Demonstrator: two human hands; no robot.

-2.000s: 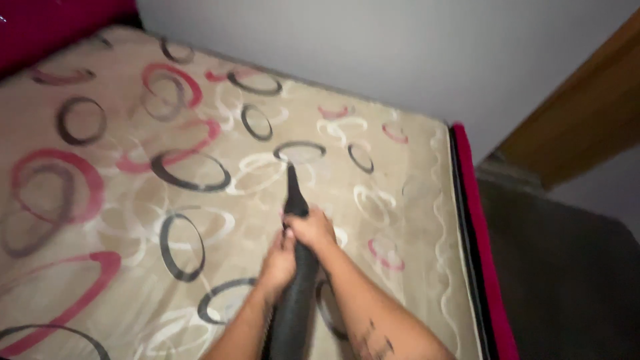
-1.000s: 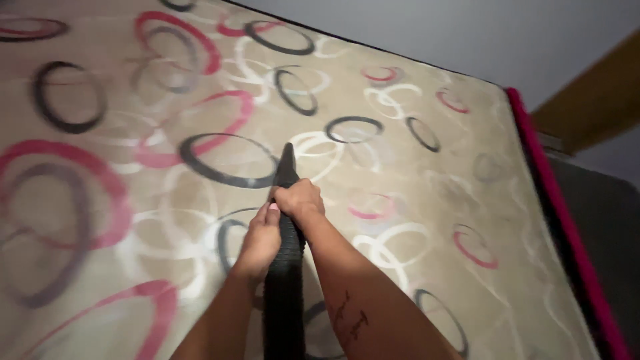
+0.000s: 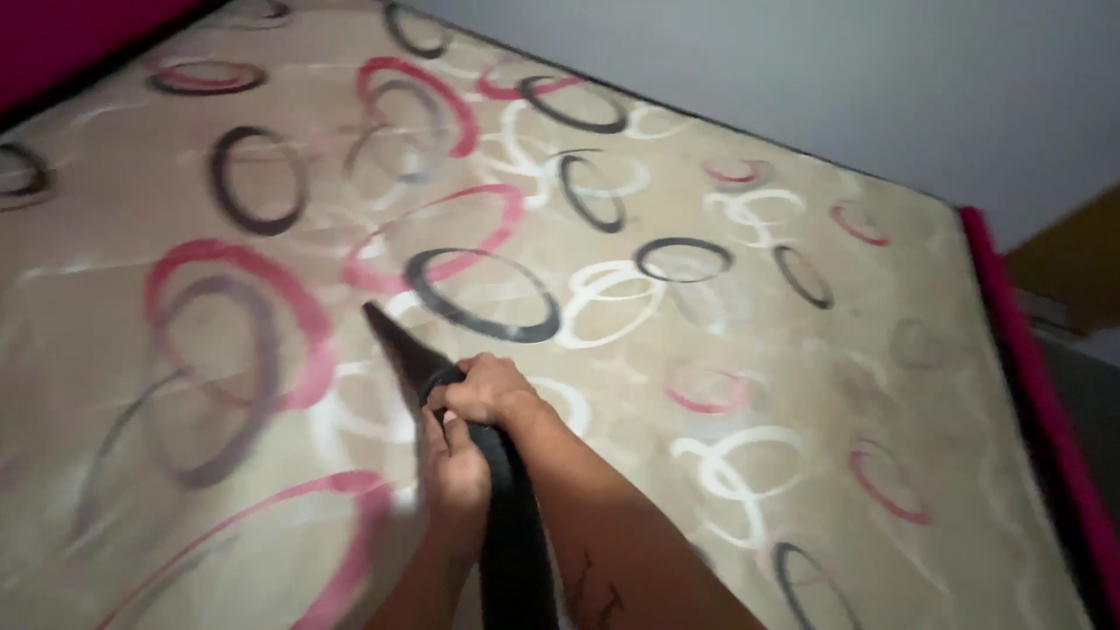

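Note:
Both my hands grip a black vacuum hose (image 3: 516, 542) with a narrow black crevice nozzle (image 3: 398, 346) at its front end. My right hand (image 3: 490, 389) wraps over the top of the joint between nozzle and hose. Just below it, my left hand (image 3: 455, 468) holds the hose from the left side. The nozzle tip points up and to the left, over a beige mattress (image 3: 612, 490) printed with red, dark grey and white rings. Whether the tip touches the fabric, I cannot tell.
A grey wall (image 3: 787, 79) runs behind the mattress. A pink, black-edged bed side (image 3: 1037, 385) borders it on the right, and a pink panel (image 3: 79, 44) stands at the top left. Brown wood (image 3: 1072, 262) shows beyond the right corner.
The nozzle, which pointed nearly straight ahead, is now angled to the left and lies over a part of the mattress farther left. Both hands have kept their hold. The view has shifted.

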